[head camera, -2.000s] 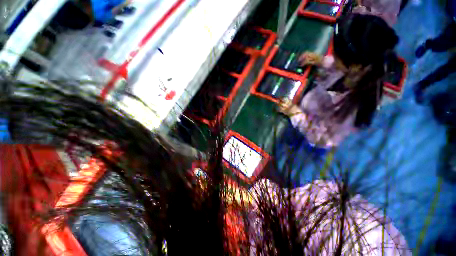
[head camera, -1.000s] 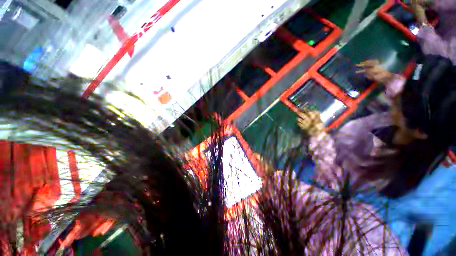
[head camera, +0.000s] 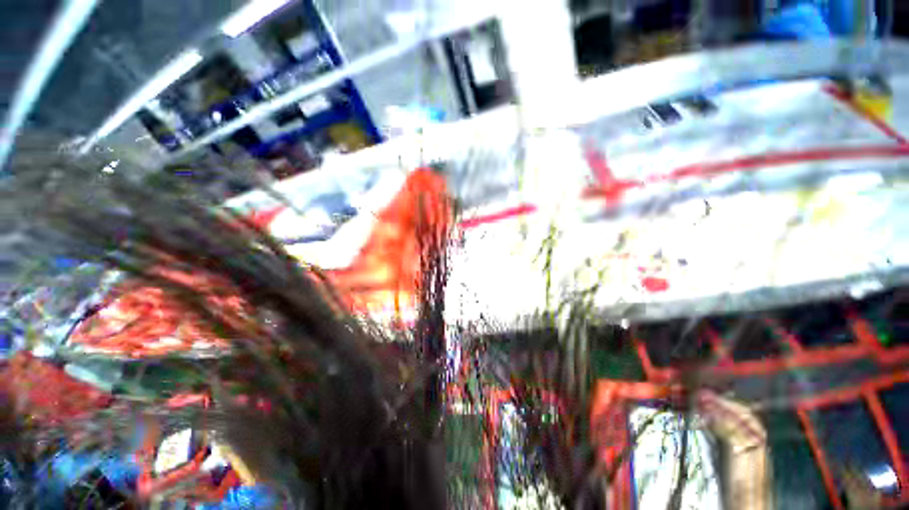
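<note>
A tablet with a bright white screen (head camera: 670, 460) in an orange surround stands at the bottom edge, right of centre. A hand that seems to be my right hand (head camera: 736, 433) is bent along its right side near the orange rim. It is blurred and cut off below, so its grip is unclear. A second pale screen (head camera: 513, 453) in orange lies to the left, partly behind dark hair. My left hand does not show; hair hides much of the lower centre.
A long white shelf (head camera: 797, 234) with red tape crosses behind the work. Dark tablets in orange frames (head camera: 857, 438) lie at lower right. A large orange piece (head camera: 399, 234) stands left of centre. Another orange-framed tablet (head camera: 174, 450) and blurred blue clothing are at lower left.
The view has swung left and up, showing more shelf and background. The neighbouring worker in pink has left the picture. A hand now shows beside the white-screened tablet.
</note>
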